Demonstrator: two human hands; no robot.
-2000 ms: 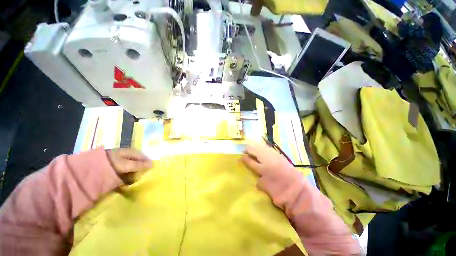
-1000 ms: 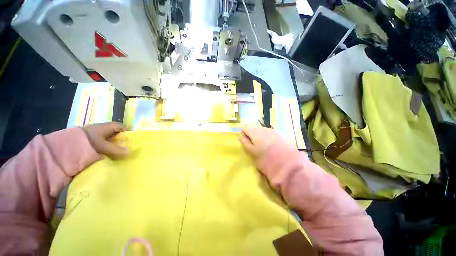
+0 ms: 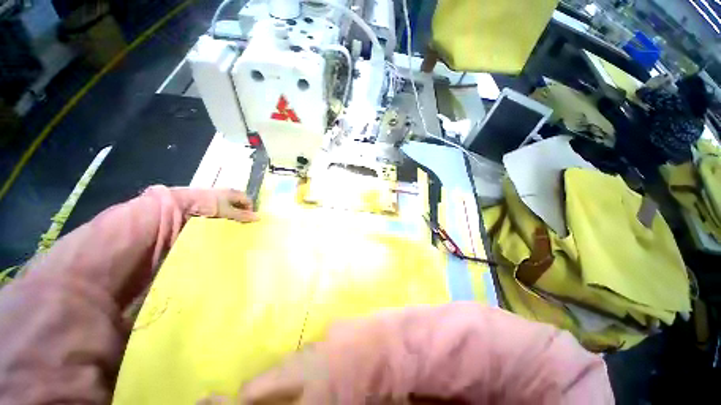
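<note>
A large yellow bag body (image 3: 213, 293) lies spread on the plate in front of the sewing machine (image 3: 277, 103), its seam running toward me. Its far edge lies just before the yellow template (image 3: 352, 192) under the machine head. My left hand (image 3: 231, 206) holds the bag's far left corner, fingers bent over the edge. My right hand (image 3: 269, 387) is blurred and low over the near part of the bag, partly cut off by the frame's bottom edge; its fingers' hold cannot be told.
Thread snips (image 3: 449, 244) lie on the pale plate (image 3: 460, 277) right of the bag. A heap of yellow, grey and brown pieces (image 3: 624, 253) is at right. A dark control panel (image 3: 508, 124) stands behind it. A yellow piece (image 3: 490, 32) is at the top.
My right hand has left the bag's far edge and come back toward me across the bag. My left hand stays at the far left corner. The view has shifted, showing more floor at left.
</note>
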